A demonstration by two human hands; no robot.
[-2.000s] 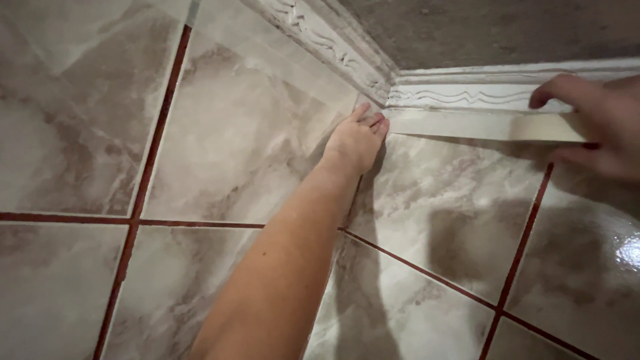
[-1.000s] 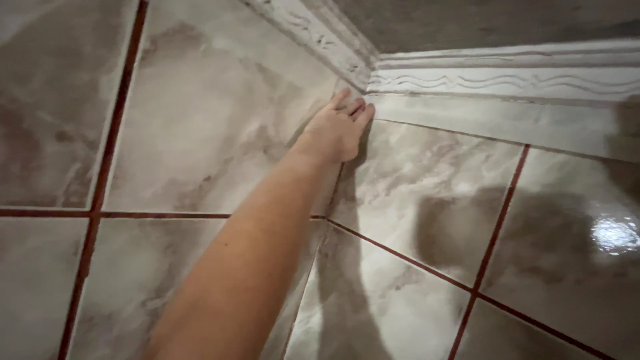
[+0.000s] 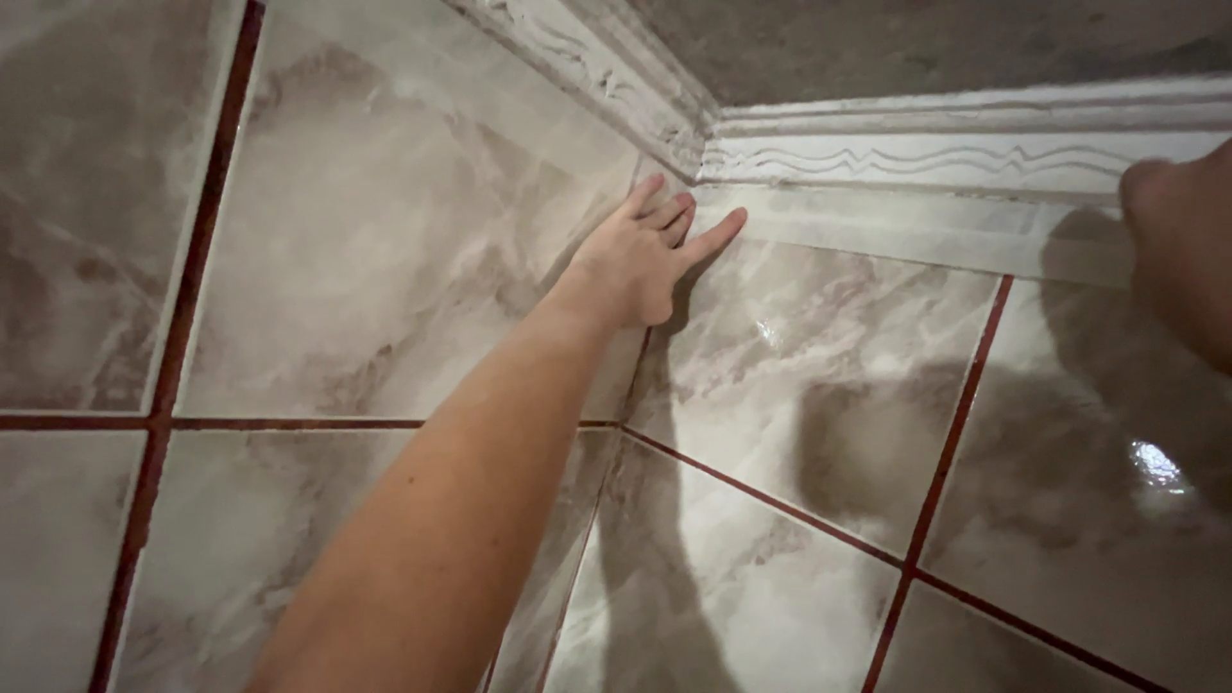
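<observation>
My left hand [image 3: 650, 255] reaches up into the corner of two tiled walls, just under the moulding, with its fingers spread against the corner. A pale, translucent strip of tape [image 3: 866, 221] runs along the top of the right wall's tiles, directly below the white carved moulding [image 3: 866, 159]; its left end is near my left fingertips. My right hand [image 3: 1179, 250] is at the right edge, cut off by the frame, over the strip and the moulding's lower edge. Its fingers are mostly hidden, so whether it grips the strip does not show.
Marbled wall tiles [image 3: 337, 241] with dark red joints [image 3: 183, 289] cover both walls. Another length of carved white moulding [image 3: 597, 67] tops the left wall and meets the right one in the corner. A grey, rough surface [image 3: 943, 43] lies beyond the mouldings. Arm shadows fall on the right wall.
My right hand, earlier holding the strip out at the right, left view and is back at the right edge. The strip now lies along the wall. My left hand's fingers have spread apart.
</observation>
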